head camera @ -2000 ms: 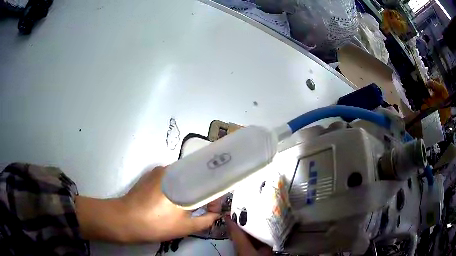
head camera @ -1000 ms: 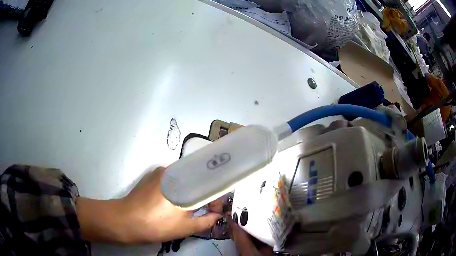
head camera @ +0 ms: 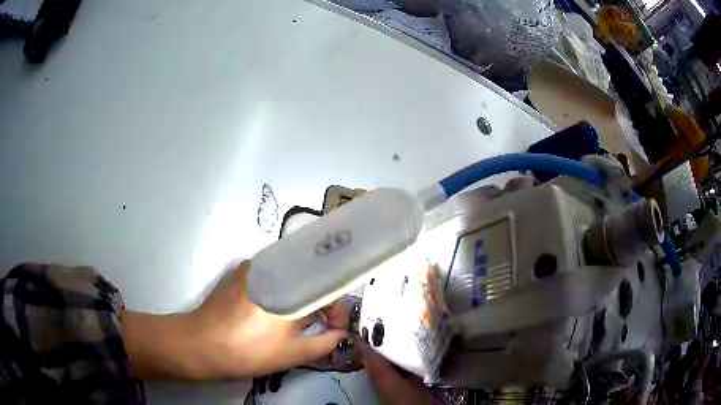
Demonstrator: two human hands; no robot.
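Observation:
My left hand (head camera: 229,336) comes in from the lower left in a plaid sleeve. Its fingertips are at the needle area, partly behind the white lamp (head camera: 336,253). My right hand (head camera: 387,378) shows only as a strip of fingers at the bottom, beside the head of the off-white sewing machine (head camera: 506,277). The fingertips of both hands come close together near small metal parts (head camera: 345,348). Whether they hold a workpiece cannot be made out. The lamp and machine head hide much of this spot.
The white table (head camera: 158,142) bears a thin loop of thread (head camera: 268,208). A dark object (head camera: 49,30) lies at the upper left. Beyond the far edge are a clear plastic bag (head camera: 506,35) and brown card (head camera: 577,99). A blue lamp neck (head camera: 514,164) arches over the machine.
The whole view has shifted slightly, so the machine and lamp sit a little further left and up. Both hands stay at the needle area with little visible movement.

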